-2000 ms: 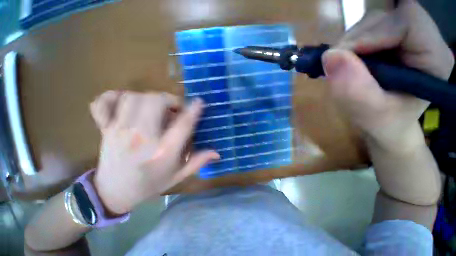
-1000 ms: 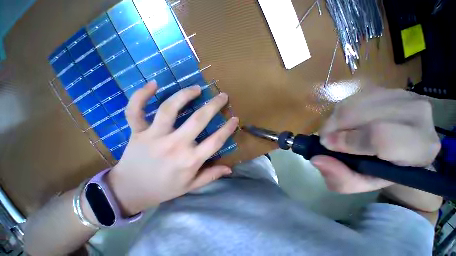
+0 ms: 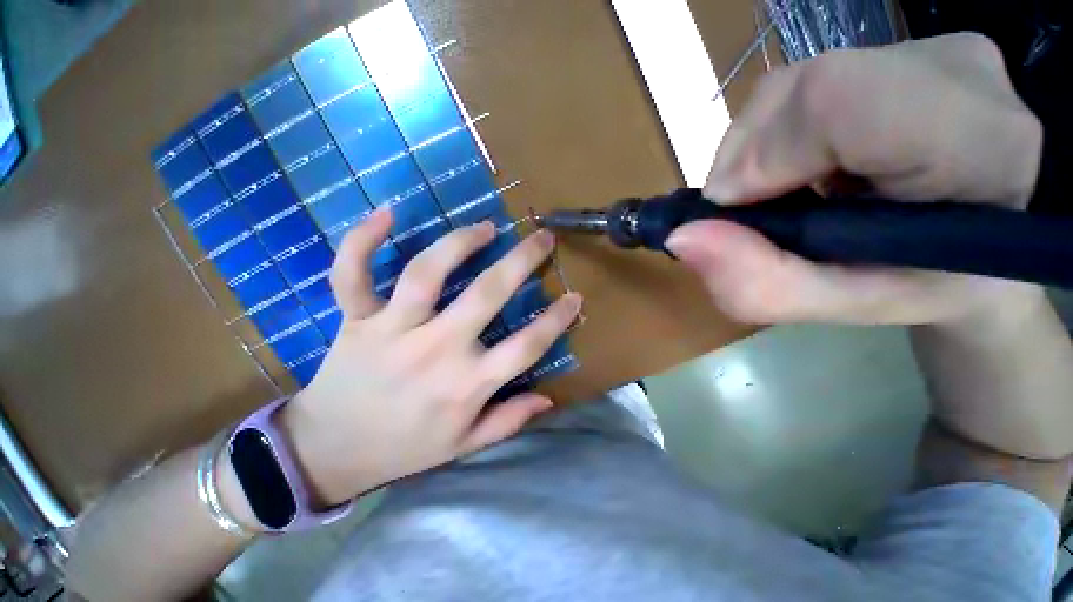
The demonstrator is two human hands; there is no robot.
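A blue solar cell array lies tilted on the brown tabletop, with thin ribbon ends sticking out past its sides. Thin bus ribbon runs along its left side, and another piece lies along its right side. My left hand rests spread on the lower right part of the array, its fingertips at the right edge by the ribbon. My right hand grips the soldering iron by its black handle. The iron's tip is at the ribbon on the array's right side, just above my left fingertips; whether it touches is unclear.
A wide white strip lies right of the array, partly behind my right hand. A pile of loose cut ribbon is at the top right. A teal mat edge shows at the upper left. The table's near edge borders my grey shirt.
Since one second ago, the iron's tip has moved up along the array's right side. The array and my left hand appear slightly further right in view. Earlier, my left hand moved onto the array.
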